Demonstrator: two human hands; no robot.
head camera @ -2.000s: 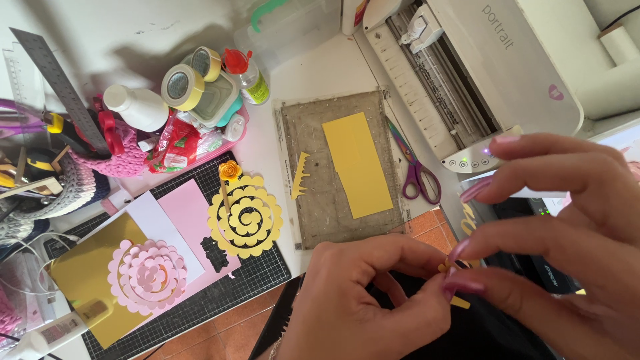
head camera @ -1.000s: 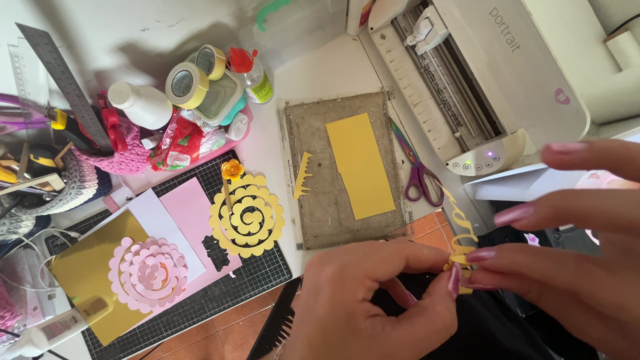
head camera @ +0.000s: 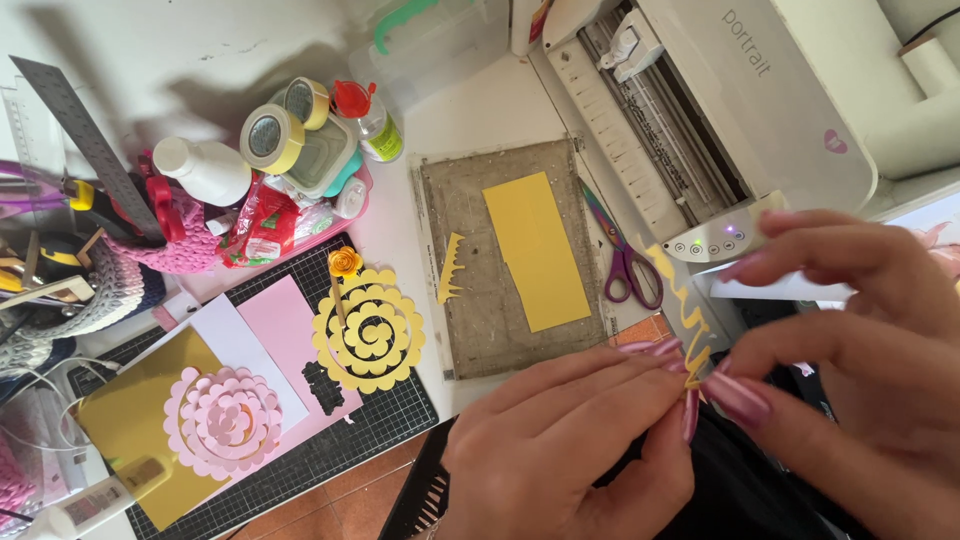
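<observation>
My left hand [head camera: 577, 442] pinches the lower end of a curly yellow paper strip [head camera: 679, 300] between its fingertips. That strip rises in wavy loops past the scissors' handles. My right hand [head camera: 832, 360] has thumb and index fingertip at the strip's lower end, its other fingers raised; whether it grips the paper is unclear. Beyond the hands, a yellow card sheet [head camera: 536, 251] and a jagged yellow scrap [head camera: 451, 270] lie on a worn cutting mat [head camera: 472, 330]. Purple-handled scissors [head camera: 626, 262] are at its right. A yellow spiral flower cutout [head camera: 367, 330] lies farther left.
A white cutting machine [head camera: 720, 112] stands at upper right. On a black gridded mat [head camera: 390, 412] are a pink spiral cutout [head camera: 225, 424] and gold card [head camera: 142, 427]. Tape rolls [head camera: 274, 139], a glue bottle [head camera: 375, 135] and a steel ruler [head camera: 90, 142] stand along the back left.
The curly yellow strip now extends upward from my fingertips; two seconds ago much less of it showed. My left hand's fingers have closed in around its lower end.
</observation>
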